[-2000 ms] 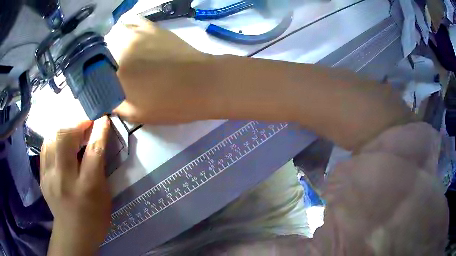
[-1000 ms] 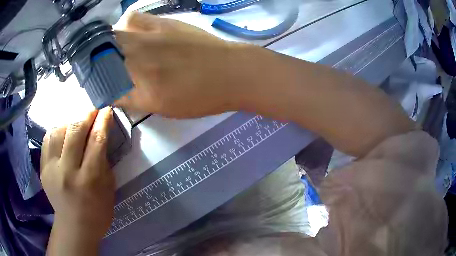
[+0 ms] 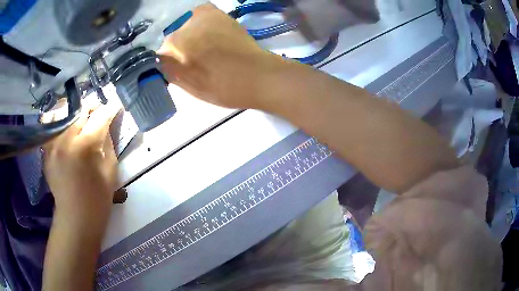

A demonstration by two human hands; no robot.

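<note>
My left hand (image 3: 82,153) lies at the needle area with its fingertips lost in the lamp glare, so its grip is hidden. A small fabric piece (image 3: 124,135) shows just right of those fingers. My right hand (image 3: 219,59) is bent in just right of the grey-blue ribbed knob (image 3: 149,105). Its fingertips are curled and partly hidden, and I cannot tell if they hold anything. The dark garment panel (image 3: 20,221) hangs at the left beside my left wrist.
Blue scissor handles (image 3: 318,57) lie behind my right hand, partly covered by a blurred grey-brown thing (image 3: 336,17). The machine head (image 3: 94,20) and curved dark lever (image 3: 40,133) are at upper left. A ruler scale (image 3: 227,210) runs along the table edge. Offcuts (image 3: 475,113) hang at right.
My left hand has moved up toward the needle area, and the small fabric piece is now mostly hidden. My right hand has shifted right and up from the knob. The view has shifted, showing more of the machine head.
</note>
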